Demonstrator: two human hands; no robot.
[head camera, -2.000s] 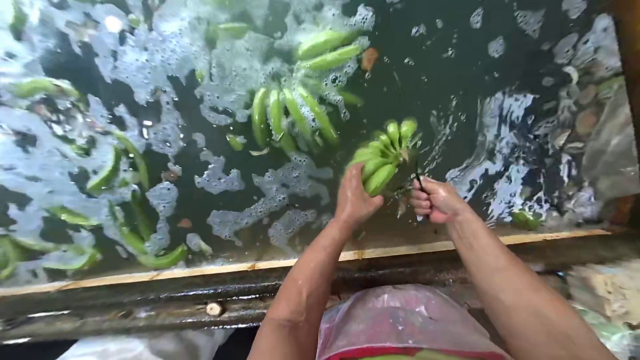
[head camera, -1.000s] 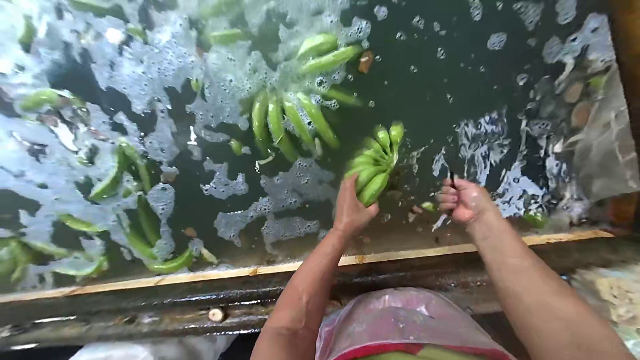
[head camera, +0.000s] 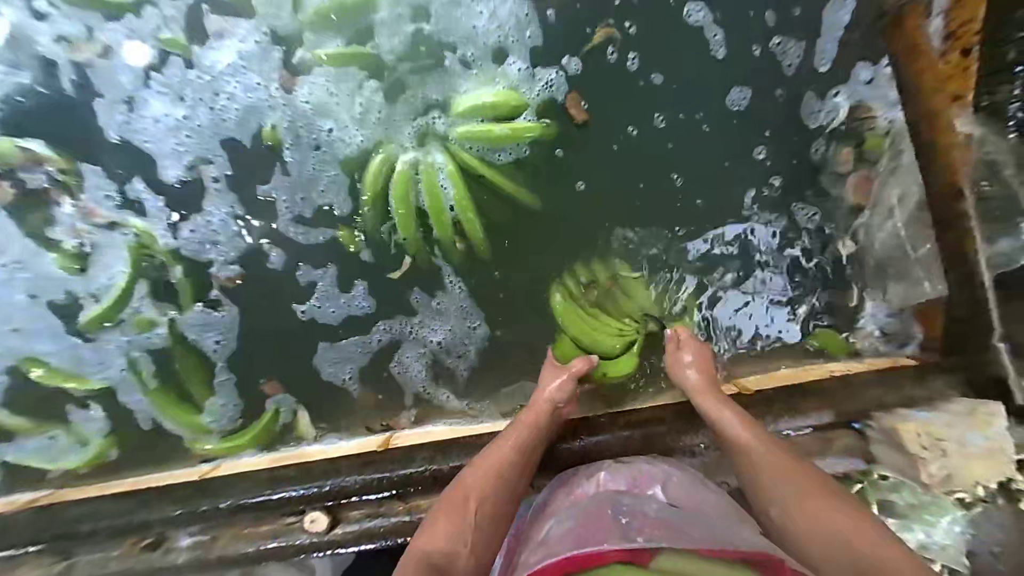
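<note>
A hand of green bananas (head camera: 596, 312) lies partly under the water near the trough's near edge, its cut crown toward the right. My left hand (head camera: 566, 376) grips its lower left side, thumb on a banana. Close by the crown is my right hand (head camera: 692, 356), closed on a small dark tool (head camera: 656, 322), probably a knife, whose tip reaches the crown; its blade is mostly hidden. Farther off, a larger banana hand (head camera: 436, 188) floats in foam.
The trough's wooden rim (head camera: 448, 434) runs between my body and the water. More green bananas (head camera: 192, 392) float at the left among foam. Clear plastic sheeting (head camera: 900, 232) hangs by a rusty post (head camera: 932, 160) at the right. A plastic apron (head camera: 640, 504) covers my front.
One second ago my right hand was apart from the bananas; it is now beside their crown. The held bananas have turned and sit lower in the water. My left hand stays on them.
</note>
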